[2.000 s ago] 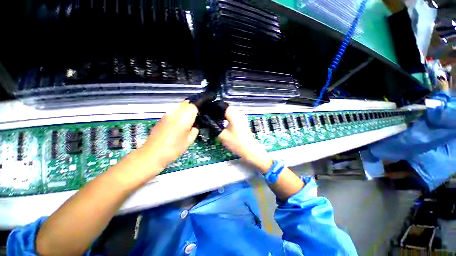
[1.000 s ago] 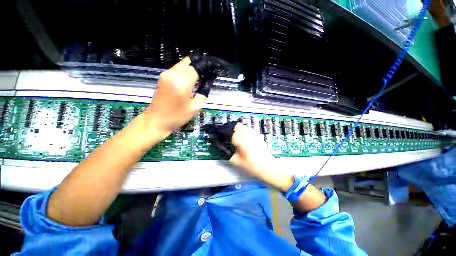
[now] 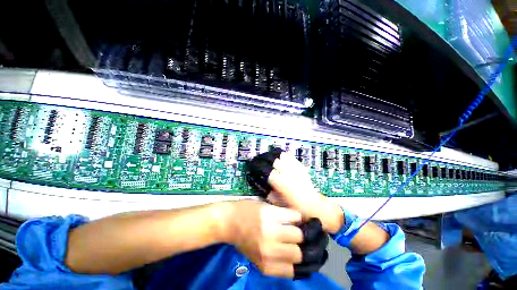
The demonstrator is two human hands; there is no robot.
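Note:
A long row of green circuit boards [image 3: 187,161] with black components lies in the rail. My right hand [image 3: 283,178], with black fingertip covers and a blue wrist band [image 3: 347,222], is over the boards near the middle; its fingertips touch or hover at a board, and whether they hold a part cannot be told. My left hand [image 3: 269,238] is in front of the near rail, just below my right hand, fingers curled, with black fingertip covers at its right side. Whether it holds anything is hidden.
Pale rails [image 3: 85,201] run along both sides of the boards. A dark component tray [image 3: 227,73] and stacked ribbed trays [image 3: 371,113] stand behind. A blue coiled cord [image 3: 473,107] hangs at right. Blue clothing [image 3: 487,226] shows at the right edge.
My left hand has moved from the tray edge behind the boards down towards my body, beside my right wrist. My right hand stays over the boards. The view has shifted left.

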